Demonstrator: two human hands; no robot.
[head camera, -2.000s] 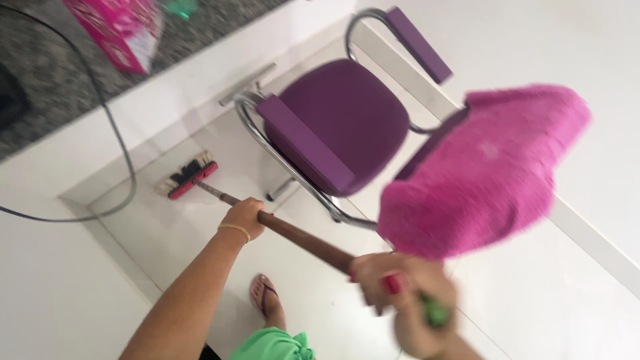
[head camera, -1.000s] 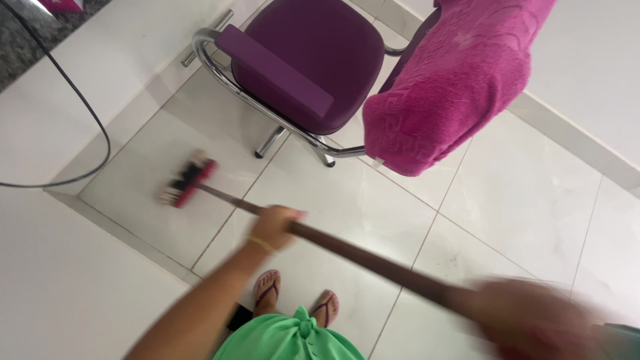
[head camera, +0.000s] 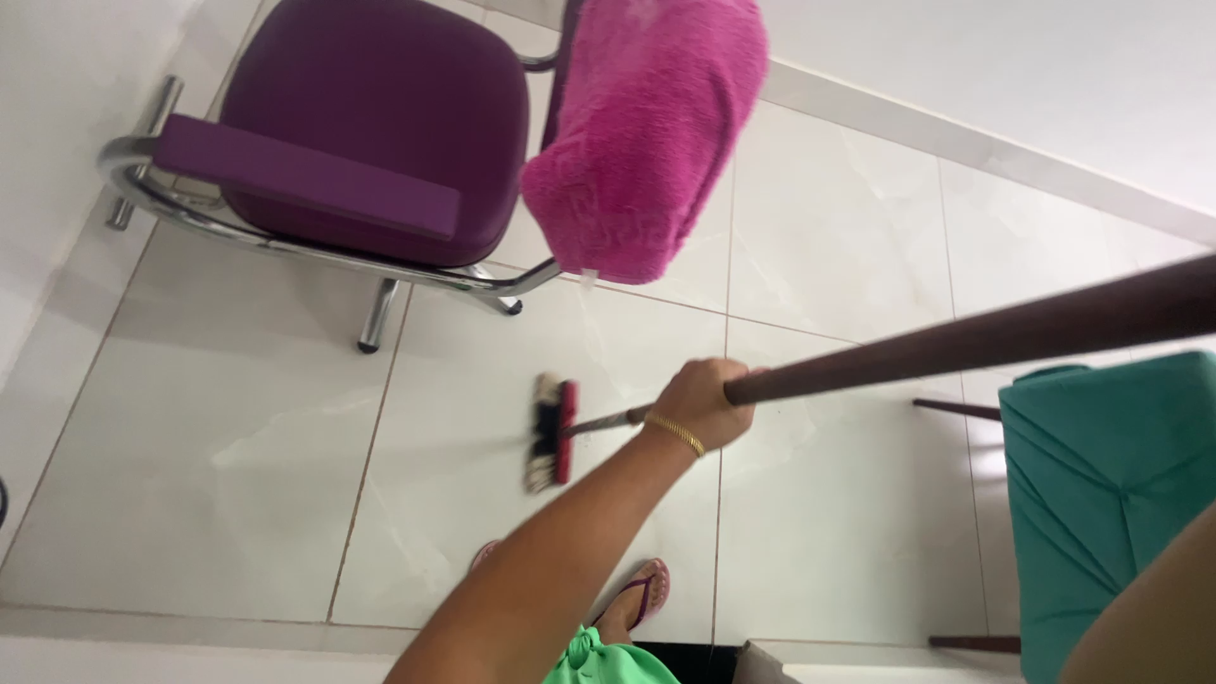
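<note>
My left hand (head camera: 705, 404), with a gold bracelet at its wrist, is closed around the lower part of a brown broom handle (head camera: 912, 347). The handle runs up to the right edge of the view. At its lower end the broom head (head camera: 551, 432), red with black and cream bristles, rests on the tiled floor a little left of my hand and looks blurred. My right hand is out of the frame; only part of my right arm shows at the lower right corner.
A purple chair (head camera: 380, 123) with chrome legs stands at the upper left, a pink towel (head camera: 655, 142) over its backrest. At the right is a teal tufted seat (head camera: 1111, 494) with dark legs. A baseboard (head camera: 988, 142) runs along the wall. My feet in flip-flops are below.
The broom head has moved away from the side wall, past the chair's legs. My right hand has left the view. The view has shifted right, bringing in the teal seat.
</note>
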